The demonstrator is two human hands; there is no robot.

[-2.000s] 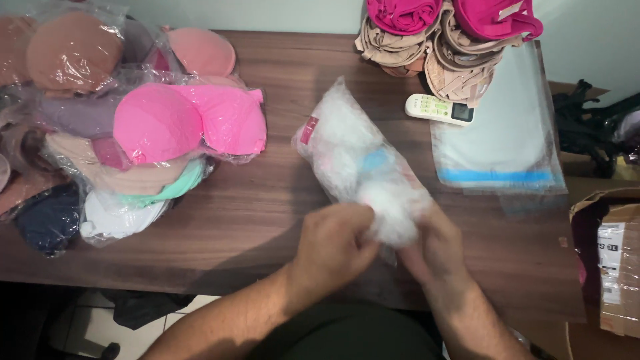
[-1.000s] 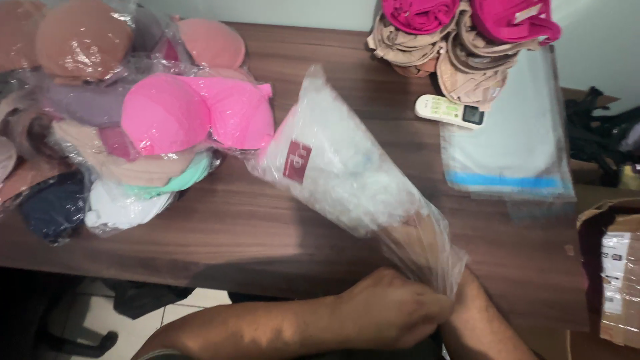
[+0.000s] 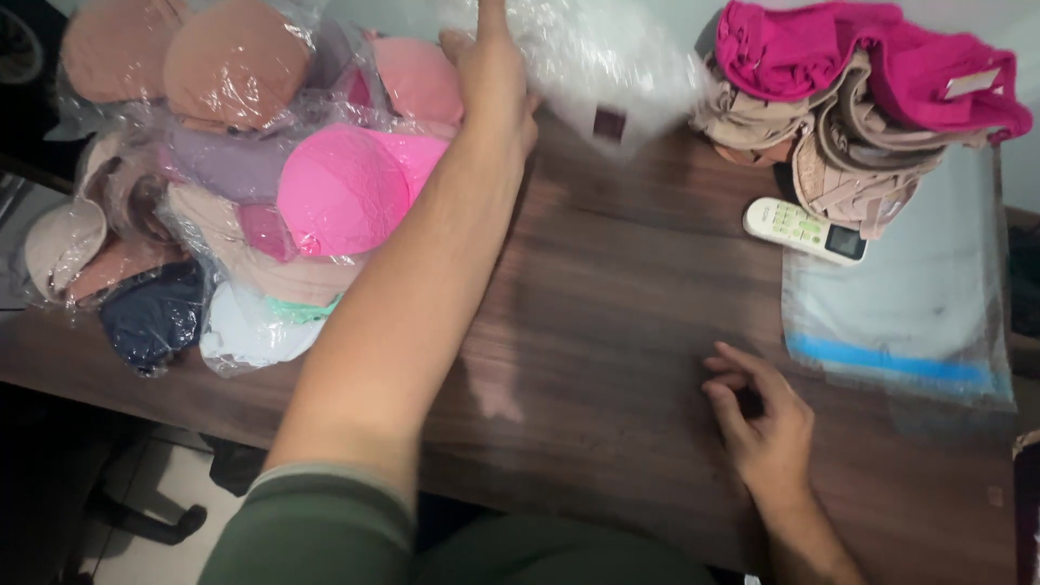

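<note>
My left hand (image 3: 494, 81) is stretched out to the top edge, beside the packed bras, with its fingertips partly cut off. Just to its right is a blurred clear plastic bag (image 3: 613, 69) with a small dark red label; whether the hand touches it I cannot tell. Over the dark wooden table (image 3: 601, 325), my right hand (image 3: 764, 414) is loosely curled with nothing in it. A bright pink bra (image 3: 345, 191) in clear wrap lies on the pile, partly behind my left forearm.
Several wrapped bras (image 3: 236, 65) are heaped at the left. On the right, magenta and beige bras (image 3: 861, 73) are stacked behind a white remote control (image 3: 804, 230). Flat clear bags with a blue strip (image 3: 894, 357) lie under the remote's right end.
My left hand has moved up to the far side of the table, and the plastic bag is now there too. My right hand has come away from the bag.
</note>
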